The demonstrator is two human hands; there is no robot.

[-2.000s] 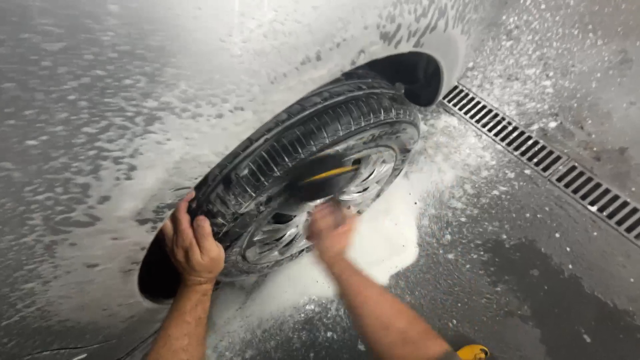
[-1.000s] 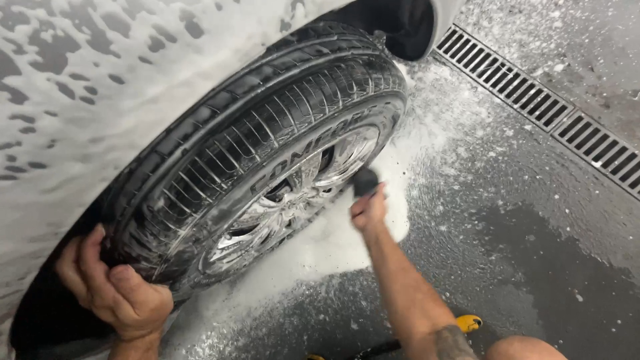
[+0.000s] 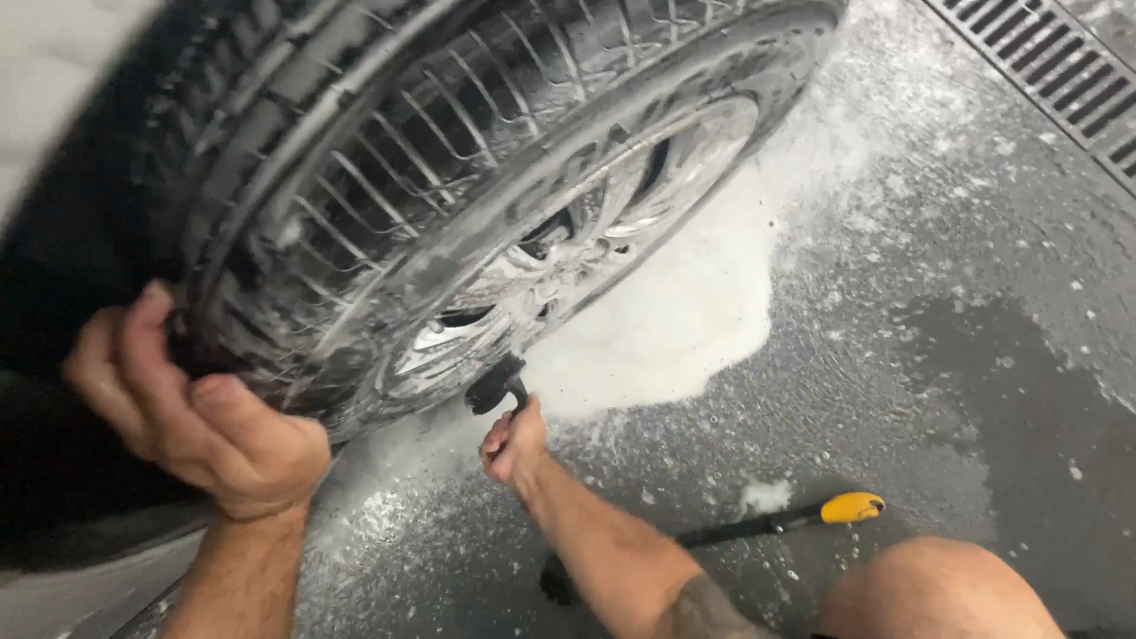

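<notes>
A car tyre [image 3: 417,133] wet with suds fills the upper left, around a foam-coated alloy wheel rim [image 3: 568,240]. My left hand [image 3: 213,408] rests with curled fingers against the tyre's lower left edge, beside the dark wheel arch. In my right hand [image 3: 517,444] is the handle of a black brush [image 3: 495,385]. The brush head is at the lower edge of the wheel; whether it touches the tyre cannot be told.
White foam [image 3: 674,319] lies on the wet floor below the wheel. A black tool with a yellow end [image 3: 852,508] lies near my knee [image 3: 941,590]. A metal drain grate [image 3: 1056,71] crosses the upper right corner. Part of the car body [image 3: 53,62] shows at upper left.
The view is much closer to the wheel. My right hand has moved with the brush from the rim's right side to the wheel's lower edge. My left hand stays at the tyre's edge.
</notes>
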